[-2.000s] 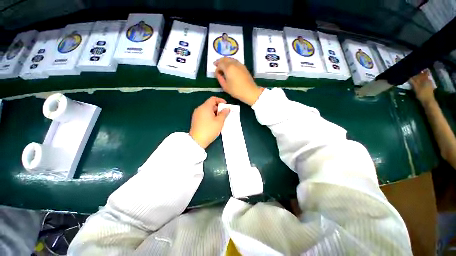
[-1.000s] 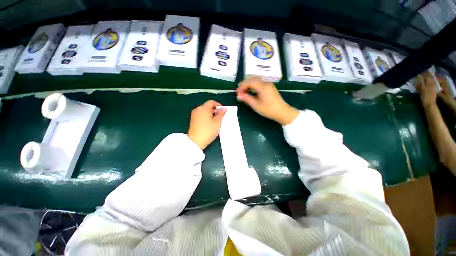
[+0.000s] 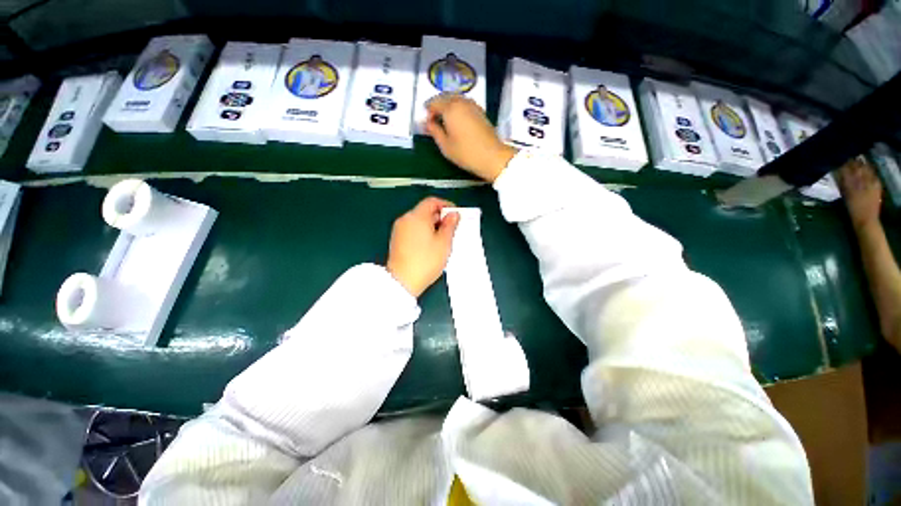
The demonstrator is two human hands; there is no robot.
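The white sticker strip [image 3: 476,306] lies lengthwise in front of my body on the green surface, with a wider folded part at its near end. My left hand [image 3: 423,245] pinches its far end between thumb and fingers. My right hand [image 3: 468,135] is at the lower part of a white retail carton [image 3: 451,72] with a round yellow-and-blue emblem, fingertips on its face. Whether a sticker is under those fingertips cannot be seen.
A row of white cartons [image 3: 314,91], some with emblems, some with black print, stands beyond the pale edge line. A white tray [image 3: 163,267] with two white rolls is at left. A dark post [image 3: 840,133] and another person's arm [image 3: 877,267] are at right.
The cartons have shifted to the right. My right hand first drew back from a carton toward the strip, then reached out to another emblem carton. My left hand has stayed at the strip's far end.
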